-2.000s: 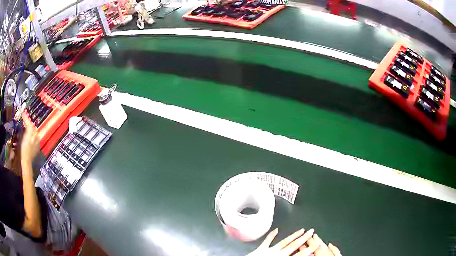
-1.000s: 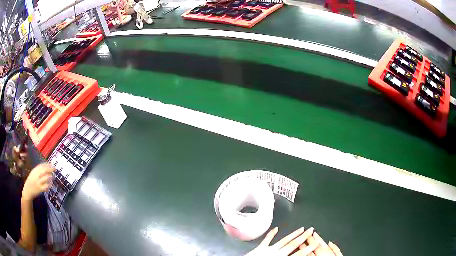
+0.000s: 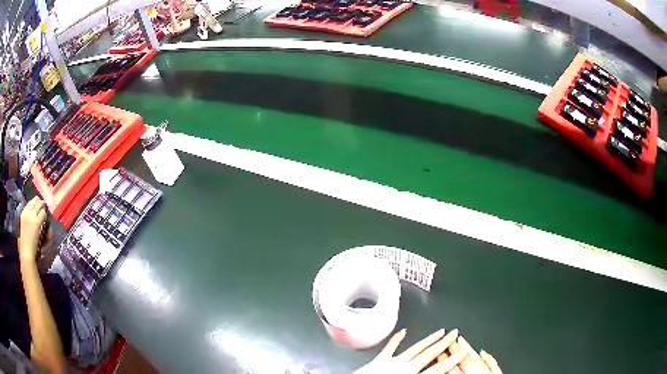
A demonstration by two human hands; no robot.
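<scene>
A white label roll lies on the dark green bench, its loose printed end curling out to the right. My left hand rests at the bottom edge, just below and right of the roll, with fingers spread. My right hand is beside it, its fingers extended and overlapping the left fingertips. Both hands are cut off by the frame's edge and neither shows anything held. Neither hand touches the roll.
A white strip separates the bench from the green belt. A red tray of black units is at far right. At left are stacked red trays, a white bottle, a blister tray and another person's arm.
The other person's hand at left has moved from the red trays to the blister tray, then back towards the red trays. My hands have barely moved.
</scene>
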